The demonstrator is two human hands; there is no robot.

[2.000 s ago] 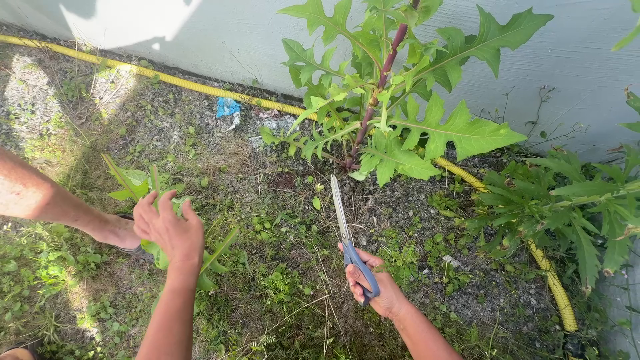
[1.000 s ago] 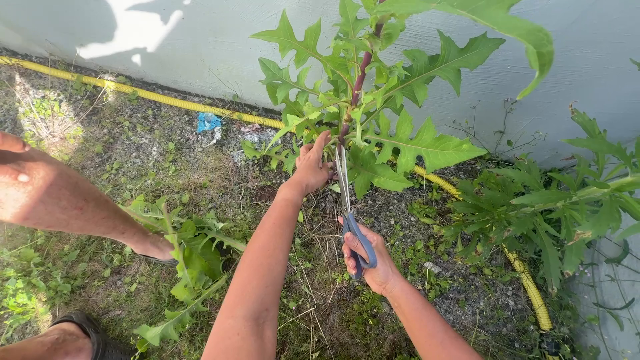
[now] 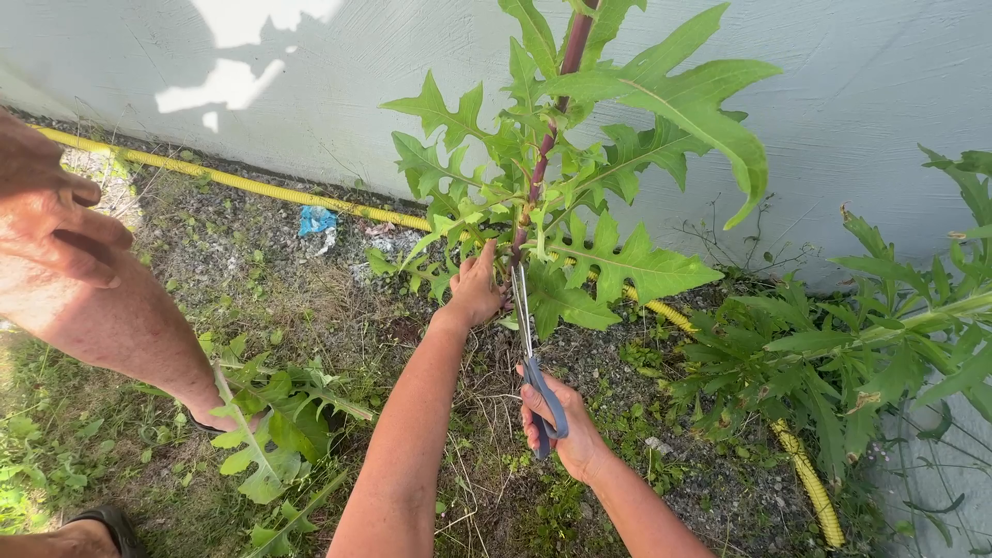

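Note:
My right hand (image 3: pixel 559 422) grips scissors (image 3: pixel 535 372) with blue-grey handles. The long metal blades point up to the lower part of a tall plant's purple stem (image 3: pixel 536 182); how far apart they are is hard to tell. Just left of the stem base, my left hand (image 3: pixel 475 291) reaches in among the lowest leaves, its fingertips beside the stem; whether they grip anything is hidden. Large lobed green leaves (image 3: pixel 620 260) spread from the stem. Detached-looking leaves (image 3: pixel 275 434) lie on the ground to the left of my left forearm.
Another person's hand (image 3: pixel 58 217) and leg (image 3: pixel 116 333) are at the left. A yellow corrugated hose (image 3: pixel 256 184) runs along the grey wall (image 3: pixel 341 93), behind the plant. Blue litter (image 3: pixel 316 220) lies on the gravel. A second leafy plant (image 3: pixel 814 341) leans in from the right.
My left hand has moved from above the leaves at the left to the stem base, and those leaves now lie on the ground. The scissors have come up to the stem.

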